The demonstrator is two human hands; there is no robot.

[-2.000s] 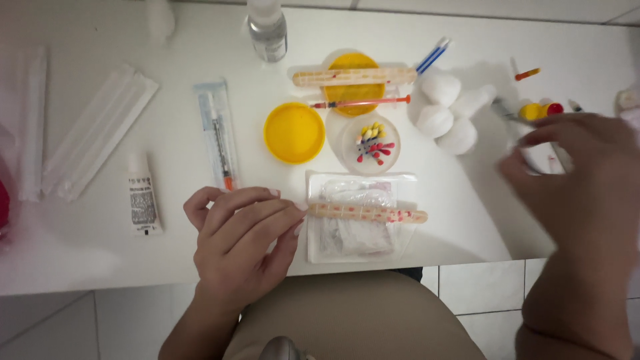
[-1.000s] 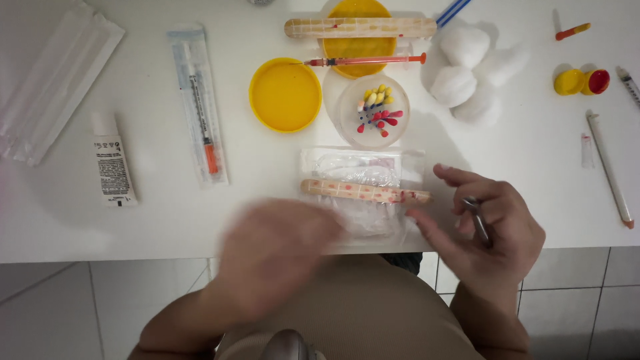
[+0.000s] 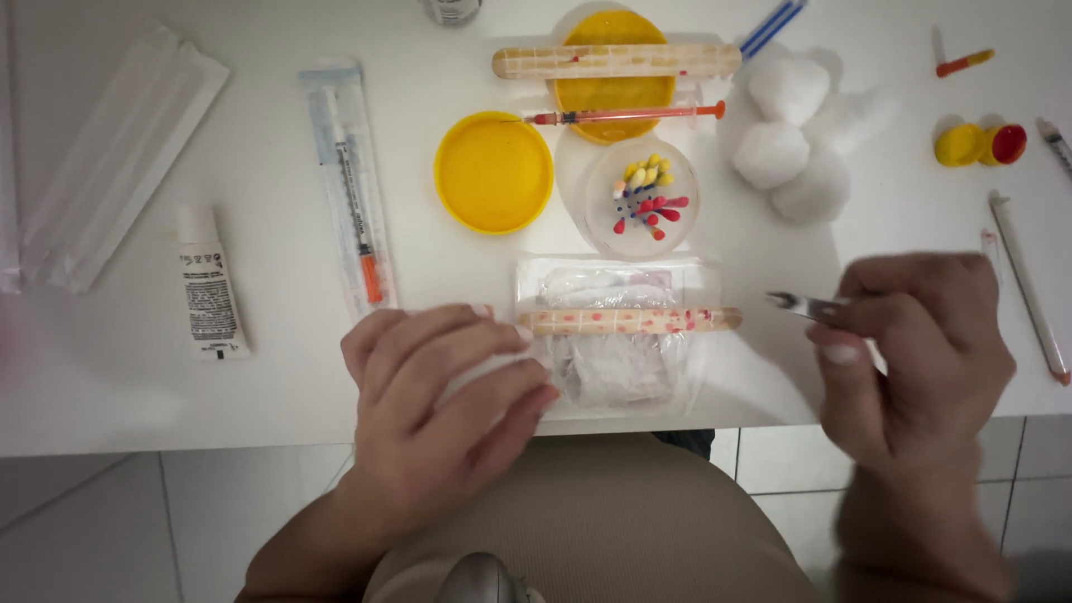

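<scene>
My right hand [image 3: 921,360] grips a small metal instrument [image 3: 808,307], seemingly tweezers, its tip pointing left. My left hand [image 3: 444,385] hovers by the left end of a wooden stick marked with a grid and red spots [image 3: 632,320]; whether it touches the stick I cannot tell. That stick lies across a clear plastic package [image 3: 624,377]. Above it stands a round clear dish [image 3: 641,234] with yellow-tipped and red-tipped swabs [image 3: 662,205]. A second gridded stick [image 3: 615,62] spans a yellow lid [image 3: 615,25], and a syringe with red fluid [image 3: 628,115] lies just below it.
Another yellow lid [image 3: 494,172], a wrapped syringe [image 3: 352,184], a white tube [image 3: 209,293] and long white packets [image 3: 126,159] lie to the left. Cotton balls [image 3: 770,155], small paint pots [image 3: 959,145] and a white pencil-like rod [image 3: 1030,289] are at the right. The table's front edge runs below.
Since one second ago, my right hand has moved right, away from the stick, still with the metal instrument. My left hand, blurred over the package then, is now farther left, beside the stick's end.
</scene>
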